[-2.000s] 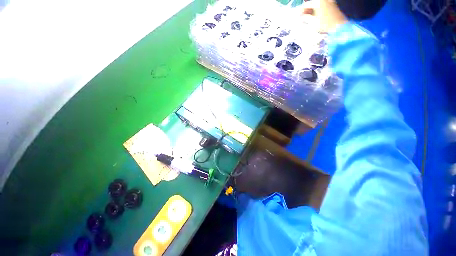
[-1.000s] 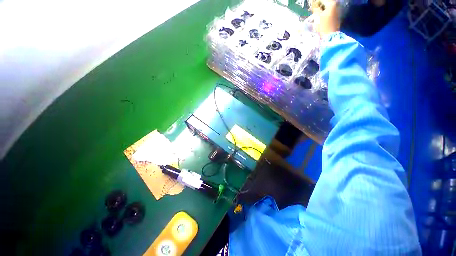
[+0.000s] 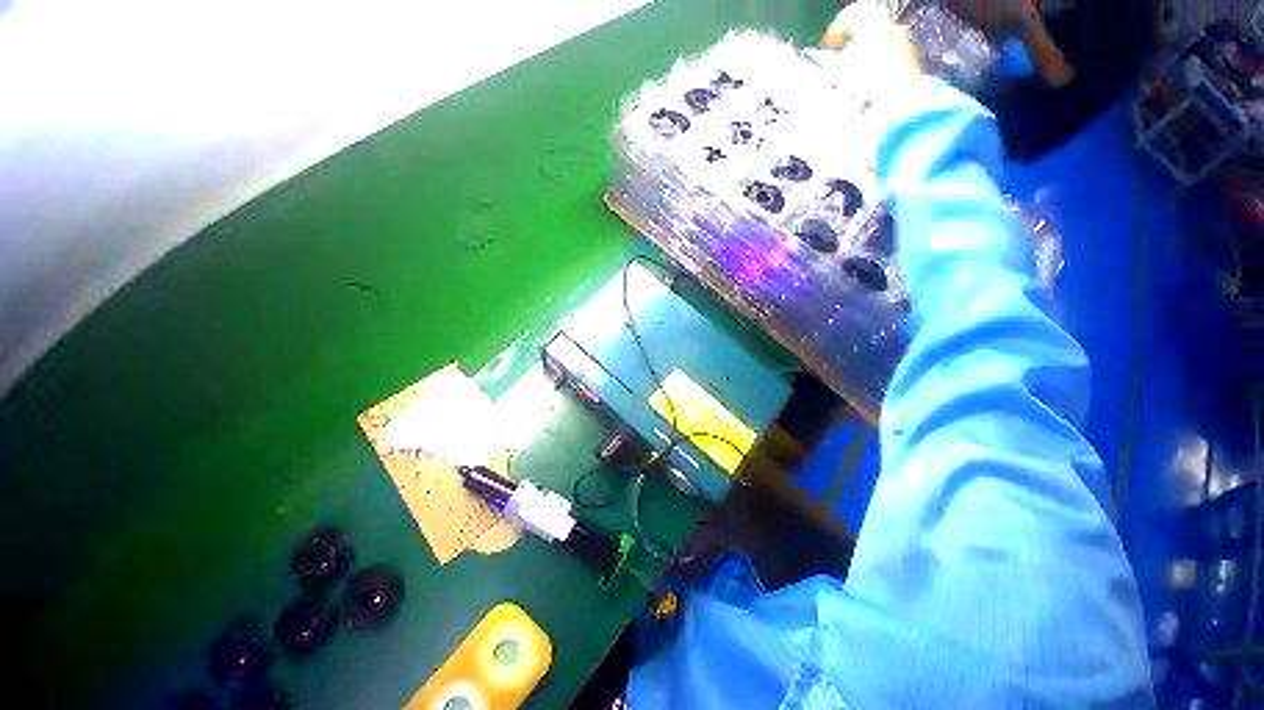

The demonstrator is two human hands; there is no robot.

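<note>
My right hand (image 3: 876, 45) is at the top of the picture, at the far edge of the blister tray stack (image 3: 832, 298). It is small and overexposed, and its grip is unclear. Crinkled clear plastic (image 3: 950, 39) shows beside it. My blue sleeve covers the stack's right part. Black parts sit in the top tray's pockets. The yellow jig (image 3: 524, 635), cut off by the bottom edge, shows two pale seats with no black unit in them. Several round black units (image 3: 372, 596) lie left of it. My left hand is out of the picture.
An electric screwdriver (image 3: 541, 512) rests partly on cardboard with white paper (image 3: 433, 479). A teal controller box (image 3: 721, 364) with a yellow label and loose cables stands between it and the stack. Part of another person's arm (image 3: 1047, 49) shows at top right.
The view has shifted, so the stack and box sit further right and lower. My right hand stays at the stack's far edge. More clear plastic and another person's arm show beyond it.
</note>
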